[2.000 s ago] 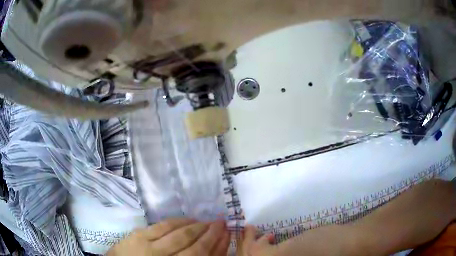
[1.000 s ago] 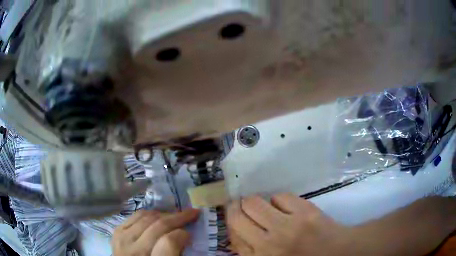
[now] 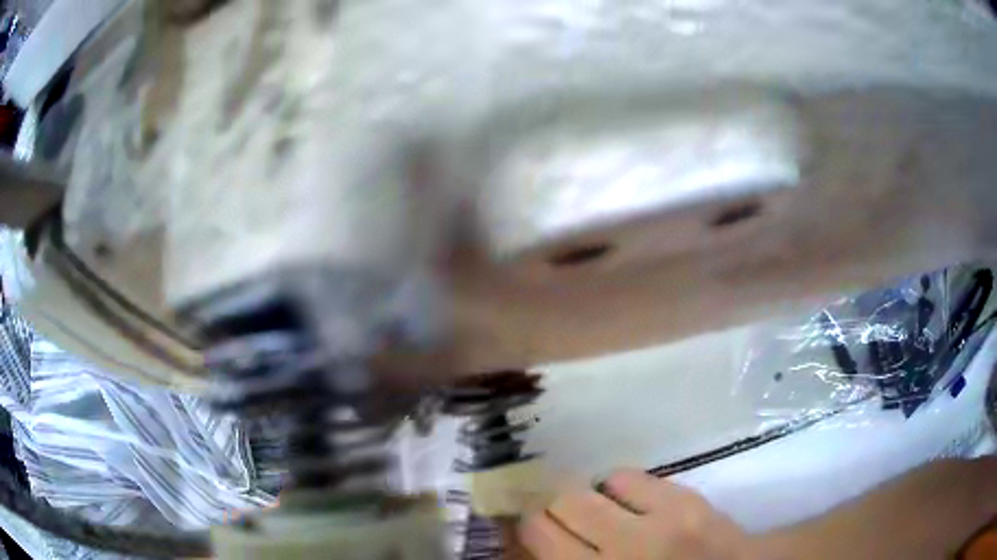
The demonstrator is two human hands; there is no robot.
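Note:
The off-white sewing machine head (image 3: 361,164) fills most of the view, blurred. Below it, blurred dark metal parts (image 3: 497,432) stand above a tan block (image 3: 505,488). A short piece of striped band (image 3: 479,538) shows under and beside the block. The striped garment (image 3: 131,438) lies bunched at the left. My right hand (image 3: 629,520) is at the bottom, cut off by the edge, with its fingertips right of the block and beside the band. Whether it grips the cloth is unclear. My left hand is not visible; the blurred tension dial (image 3: 328,536) covers that area.
A crinkled clear plastic bag (image 3: 875,345) with dark contents lies on the machine bed at the right. A dark seam (image 3: 754,440) separates the bed from the white table (image 3: 787,470). A grey curved hose or cable (image 3: 98,534) crosses the lower left.
The view has shifted, so the machine head and dial cover more and sit lower. My left hand has gone from sight. My right hand has moved from the lower right to beside the tan block.

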